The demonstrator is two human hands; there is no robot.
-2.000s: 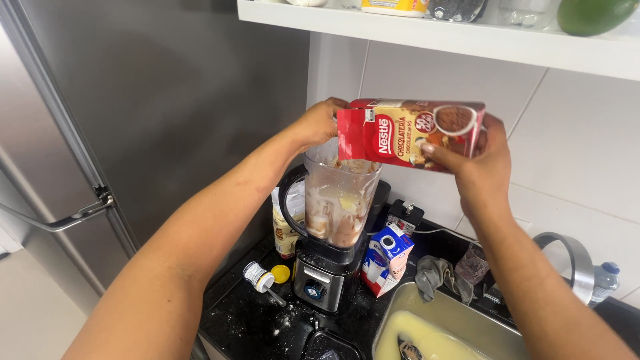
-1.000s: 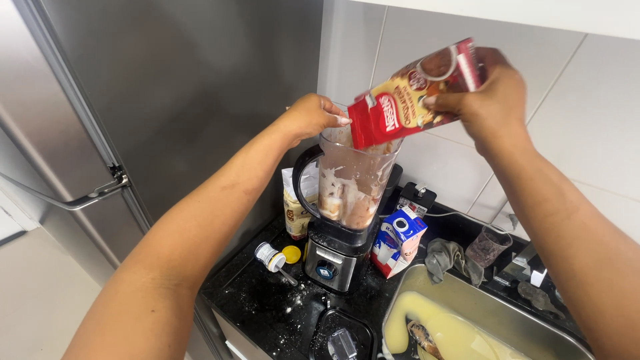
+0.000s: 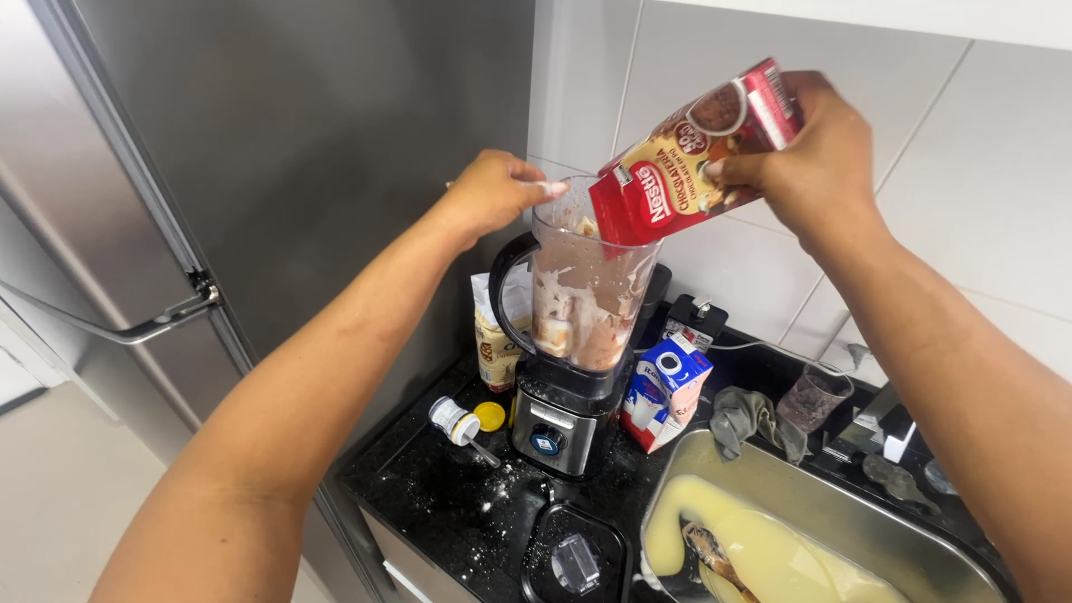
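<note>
My right hand (image 3: 812,155) grips a red Nestlé chocolate powder packet (image 3: 687,159), tilted with its lower end at the mouth of a clear blender jar (image 3: 586,285). Pale chunks and brown, smeared contents show through the jar wall. At the jar's left rim is my left hand (image 3: 502,193), thumb and fingers drawn together; whether it holds anything small I cannot tell. The jar stands on a black and steel blender base (image 3: 554,427). The black lid (image 3: 578,557) with a clear cap lies on the counter in front.
Left of the base lie a tipped small tub (image 3: 452,419), a spoon (image 3: 484,453) and a yellow cap (image 3: 490,416). A bag (image 3: 494,335) stands behind. On the right are a milk carton (image 3: 666,394), a grey cloth (image 3: 741,419), a glass (image 3: 814,398) and a steel sink (image 3: 804,477) holding yellowish liquid and a wooden spoon (image 3: 716,557).
The packet has gone from nearly level two seconds ago to tilted, its lower end down at the jar's mouth. My left hand stays by the rim. The view has shifted.
</note>
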